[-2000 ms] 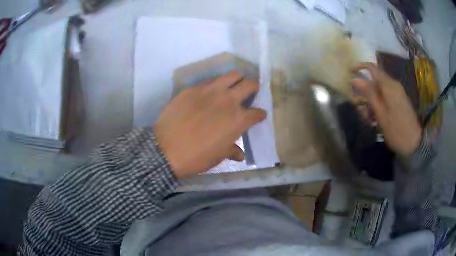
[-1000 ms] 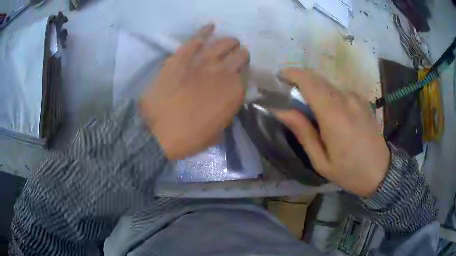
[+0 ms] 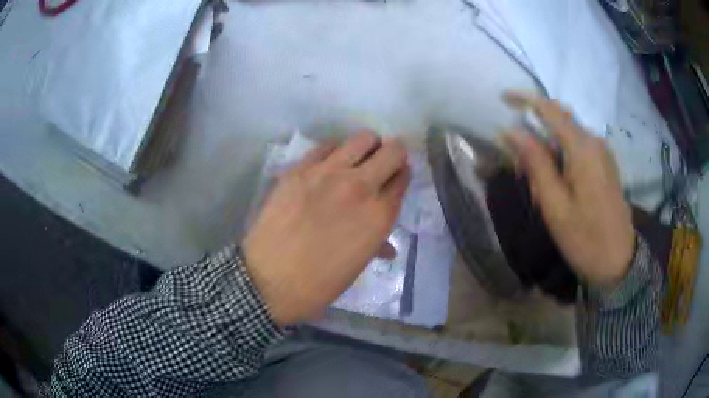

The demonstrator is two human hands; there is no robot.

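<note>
A white cut piece (image 3: 432, 268) lies at the table's front edge, partly under my left hand. A shiny grey plate (image 3: 386, 281) lies on it; most of its upper part is hidden by the hand. My left hand (image 3: 330, 221) lies over the piece with its fingers bent at the folded upper edge; what the fingertips hold is hidden. The dark steam iron (image 3: 486, 214) is just right of the piece, tilted and blurred. My right hand (image 3: 579, 194) is closed round the iron's handle.
A stack of white pieces with brown layers (image 3: 120, 85) is at the upper left, with a red loop handle (image 3: 57, 6) above it. White pieces (image 3: 564, 58) lie at the upper right. A yellow-handled tool (image 3: 681, 276) is at the right edge.
The view has shifted, so the stack and the white pieces show nearer. The iron has moved right, off the white piece, with my right hand on it. The left hand still covers the piece.
</note>
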